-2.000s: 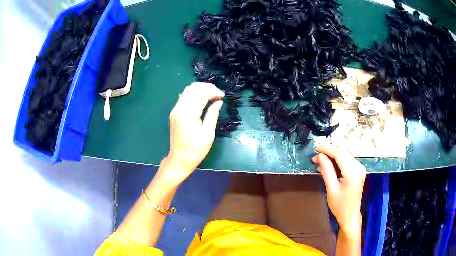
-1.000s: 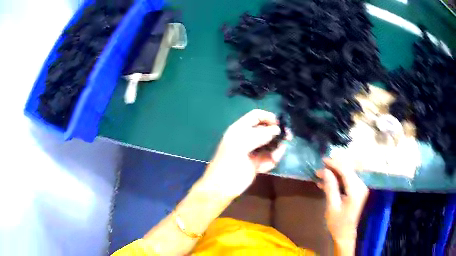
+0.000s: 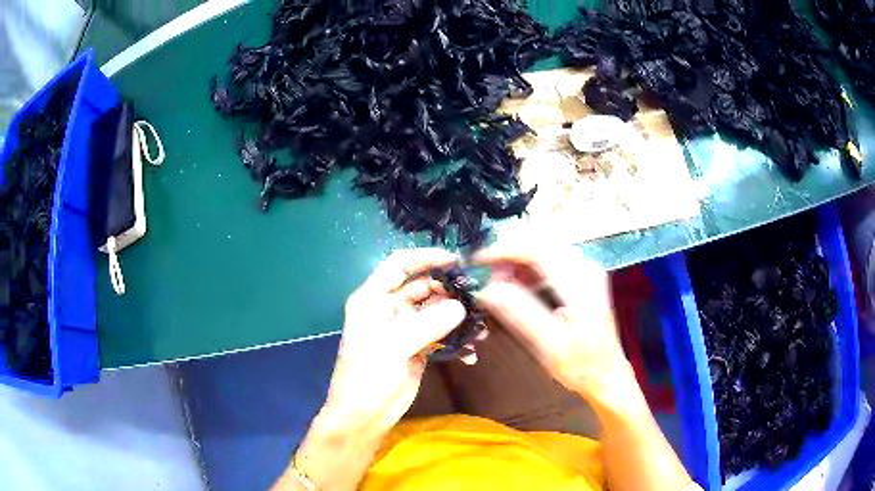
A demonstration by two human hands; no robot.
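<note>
My left hand [image 3: 389, 331] is closed around a small black ribbed piece [image 3: 459, 292] over the near table edge. My right hand [image 3: 552, 316] is at the piece's right side, its fingers blurred near the piece; whether it grips anything cannot be told. A large heap of loose black pointed pieces [image 3: 374, 105] lies on the green table just beyond my hands. A tan stained board [image 3: 614, 192] lies to the right, with a small round white dish [image 3: 600, 133] on it.
Another black heap [image 3: 720, 72] lies beyond the board at right. Blue bins of black pieces stand at the left [image 3: 72, 240] and below the table edge at right [image 3: 696, 374]. A black and cream strapped object [image 3: 137, 197] lies by the left bin. A small yellow-and-black tool [image 3: 852, 153] is far right.
My left hand has taken a black piece from near the heap and holds it over the table edge. My right hand has moved left to meet it. The camera view has shifted to the right.
</note>
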